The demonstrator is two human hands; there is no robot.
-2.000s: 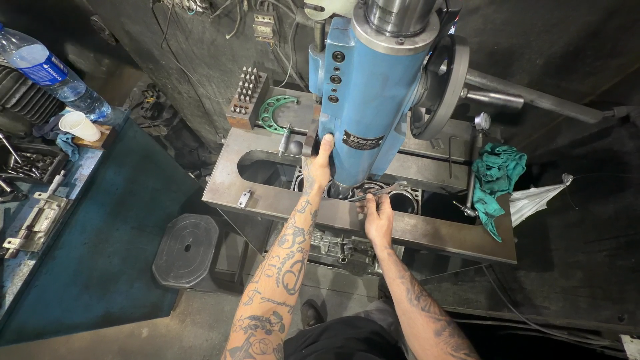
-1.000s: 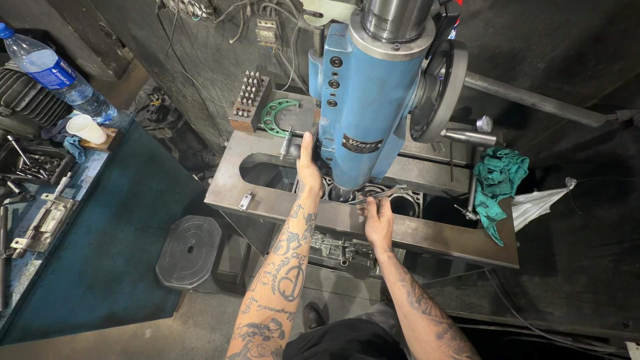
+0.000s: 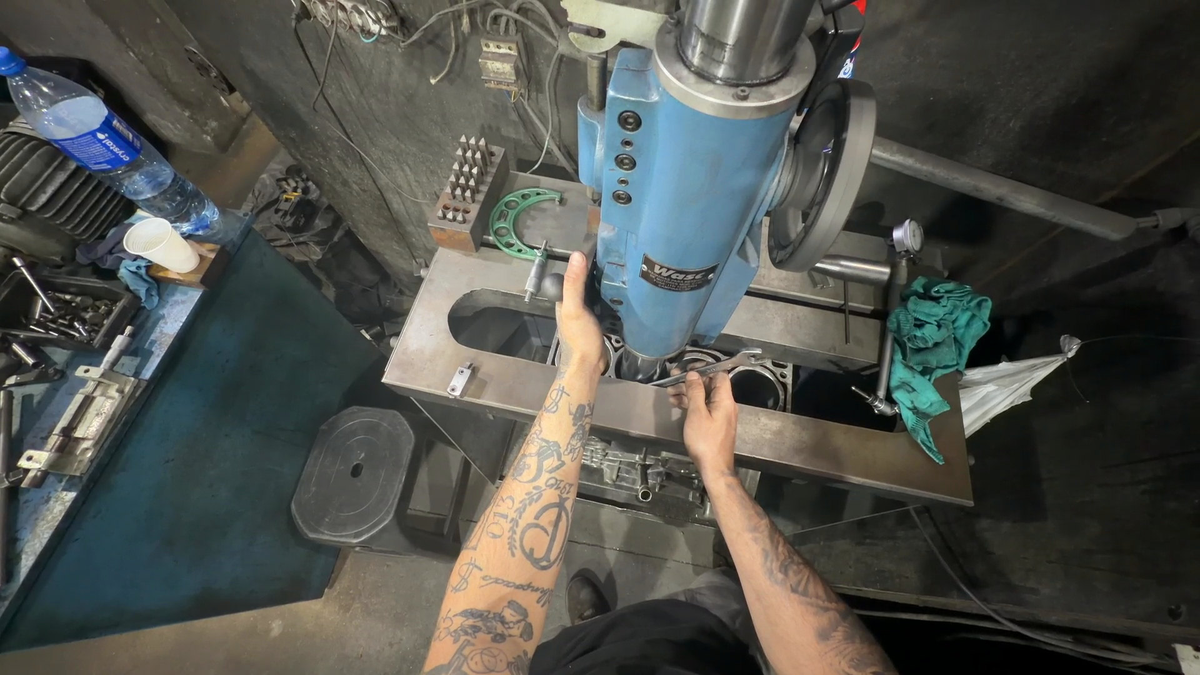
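Note:
My left hand (image 3: 580,323) is at the left side of the blue boring machine head (image 3: 689,197), beside a dark ball knob; its fingers are hidden behind the wrist and thumb. My right hand (image 3: 705,405) holds a steel open-end wrench (image 3: 727,364), its jaw pointing right. Below the head, the engine block (image 3: 757,386) shows its round cylinder bores through the slot of the steel machine table (image 3: 656,408). The spindle's lower end (image 3: 645,361) stands over the bores between my hands. A black-rimmed handwheel (image 3: 844,178) sits on the head's right side.
A green micrometer (image 3: 509,223) lies near a block of metal bits (image 3: 469,187). At right are a green cloth (image 3: 928,337) and a dial gauge (image 3: 907,237). A blue bench (image 3: 187,412) at left bears a water bottle (image 3: 103,141), a cup (image 3: 161,246) and tools. A black stool (image 3: 353,475) stands below.
My left hand has shifted slightly along the left side of the head since the earliest frame. My right hand stays by the bores with the wrench.

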